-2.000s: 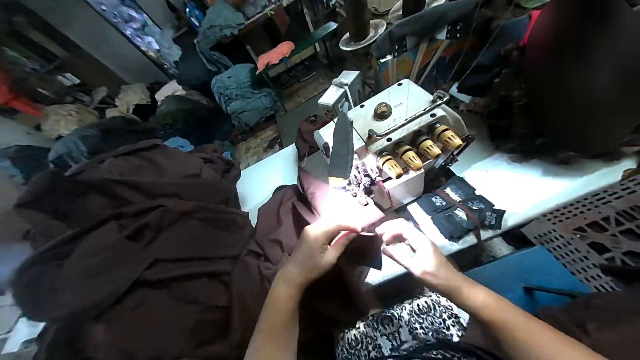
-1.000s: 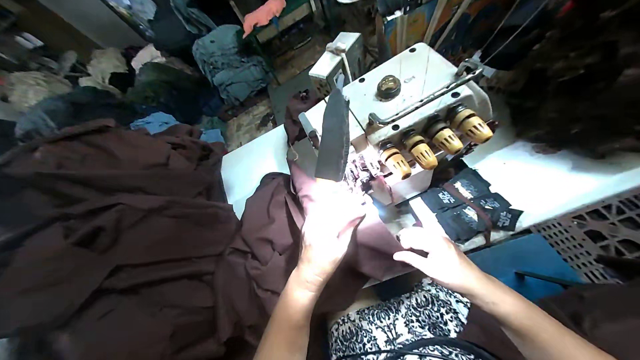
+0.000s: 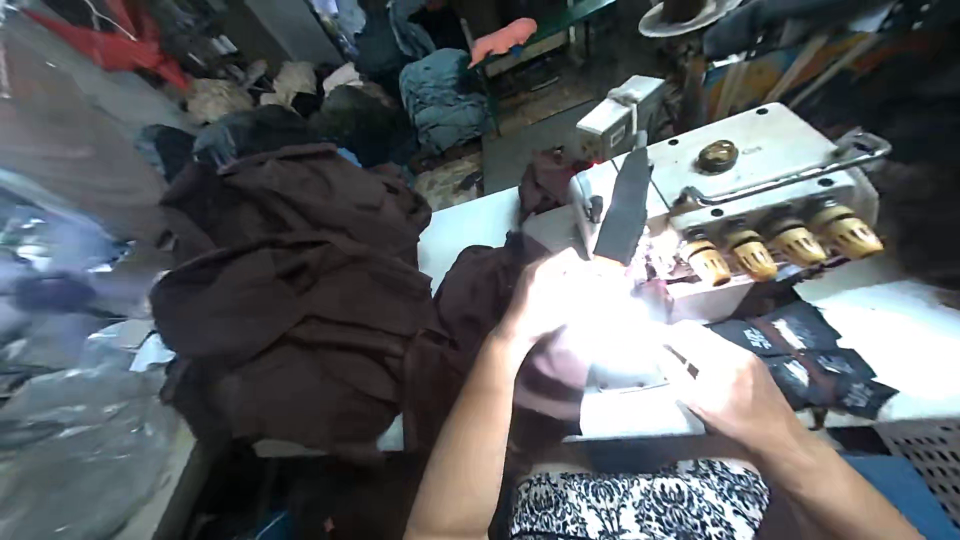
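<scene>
An overlock sewing machine [image 3: 750,161] with yellow tension knobs stands on the white table at the right. Dark brown fabric [image 3: 480,300] runs from a large heap to the machine's needle area, where glare washes out detail. My left hand [image 3: 544,300] lies on this fabric, just left of the needle area; whether its fingers grip the cloth is unclear. My right hand [image 3: 716,375] is bent in front of the machine, below the yellow knobs, by the bright end of the cloth. Glare hides what its fingertips touch. A dark, flat strip [image 3: 626,206] stands upright at the machine's front left.
A large heap of brown fabric [image 3: 300,300] covers the table's left side. Black labels [image 3: 806,352] bearing writing lie right of my right hand. A perforated plastic basket [image 3: 926,450] sits at the lower right, and clear plastic [image 3: 67,442] at the lower left.
Two seconds ago both hands were close together at the cloth's edge in front of the machine. Now they are apart, my left hand nearer the needle area. The view has shifted left.
</scene>
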